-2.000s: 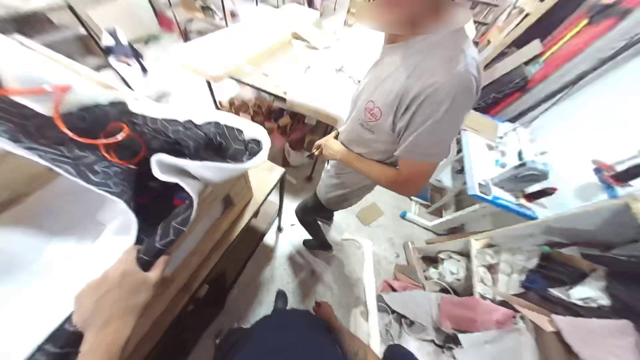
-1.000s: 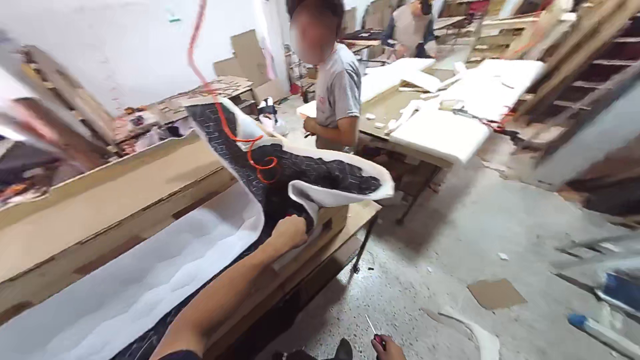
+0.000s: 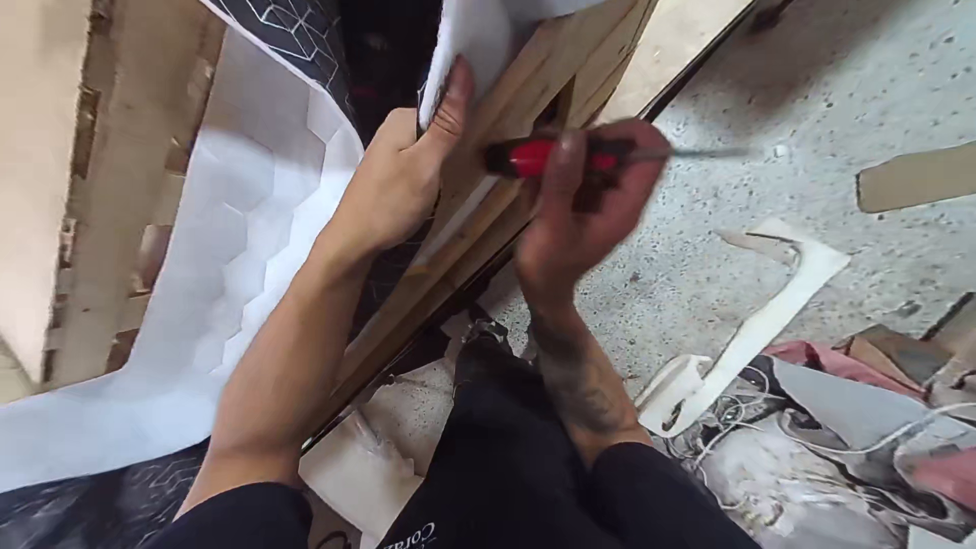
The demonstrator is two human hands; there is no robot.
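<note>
Black patterned fabric with white padded backing (image 3: 267,229) drapes over a wooden frame (image 3: 457,244). My left hand (image 3: 404,175) pinches the folded edge of this fabric at upper centre, thumb on the white side. Just right of it, blurred, my right hand (image 3: 587,198) grips a screwdriver (image 3: 534,156) by its red and black handle. The thin metal shaft points right, away from the fabric. The tool's exact tip is blurred.
Wood boards with rough edges (image 3: 130,183) stand at the left. On the speckled floor lie a cardboard piece (image 3: 915,179), a curved white offcut (image 3: 778,305) and, at lower right, a heap of fabric scraps and cord (image 3: 808,473).
The view has swung down. My right hand has come up from low beside my legs, bringing the screwdriver near my left hand, which stays on the fabric. The other person is out of view.
</note>
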